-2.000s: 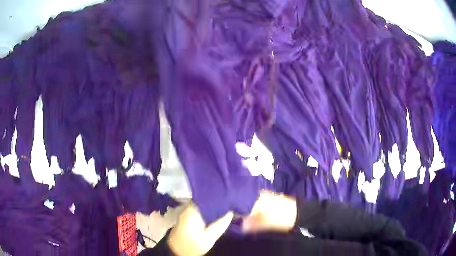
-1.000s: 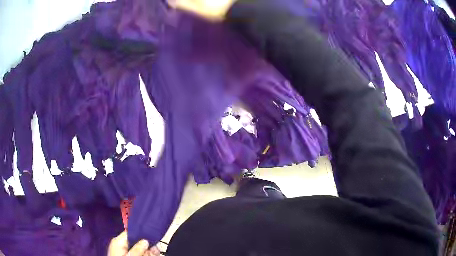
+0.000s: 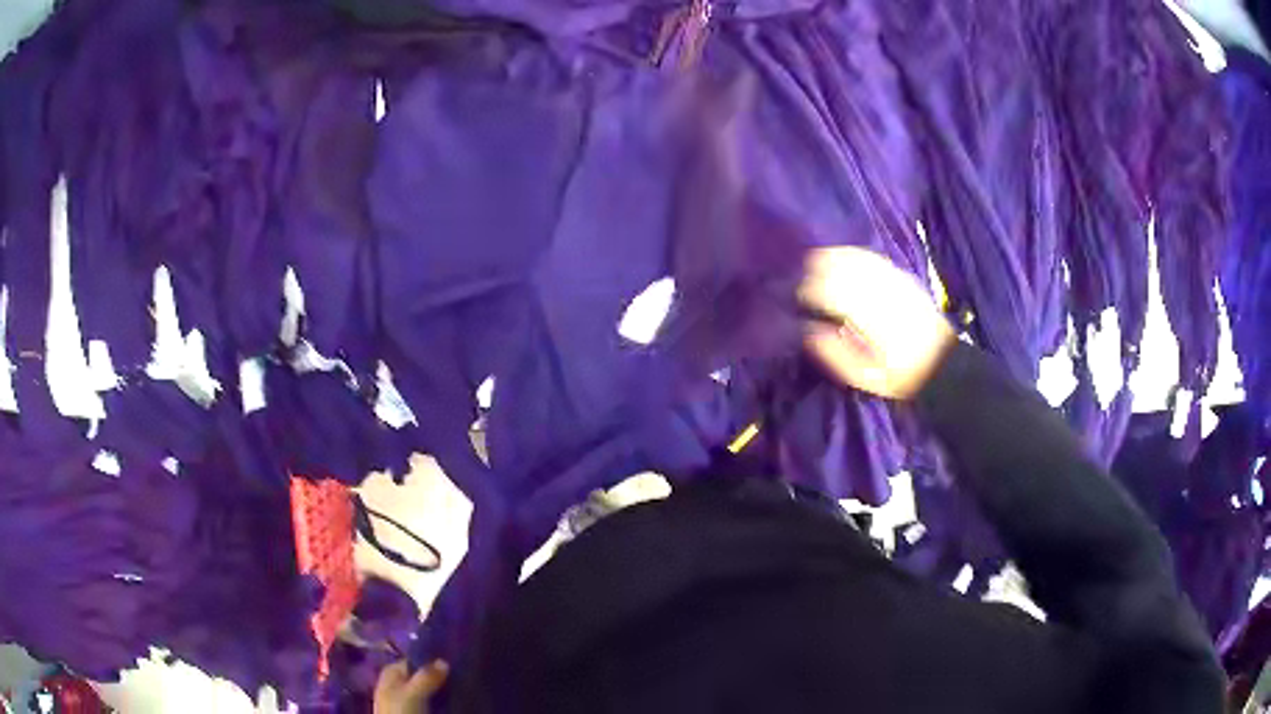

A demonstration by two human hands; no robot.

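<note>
A purple garment (image 3: 481, 209) is spread over the front of a large pile of similar purple pieces (image 3: 836, 126). My right hand (image 3: 878, 321) is right of centre, blurred and overexposed, with its fingers at the garment's dark right part; the fingertips are unclear, so its grip cannot be told. My left hand (image 3: 410, 686) is at the bottom edge, mostly cut off, with fingers closed at the lower end of the purple cloth.
Purple pieces hang in a ragged fringe on both sides. A red perforated basket (image 3: 326, 551) and a black loop (image 3: 397, 540) show at lower left over a pale floor. A yellow tag (image 3: 744, 438) lies near my dark-clothed body. Brighter blue-purple cloth is at far right.
My right hand has come down from the top edge to right of centre. The garment now lies spread wider across the middle. My left hand has moved slightly right and lower.
</note>
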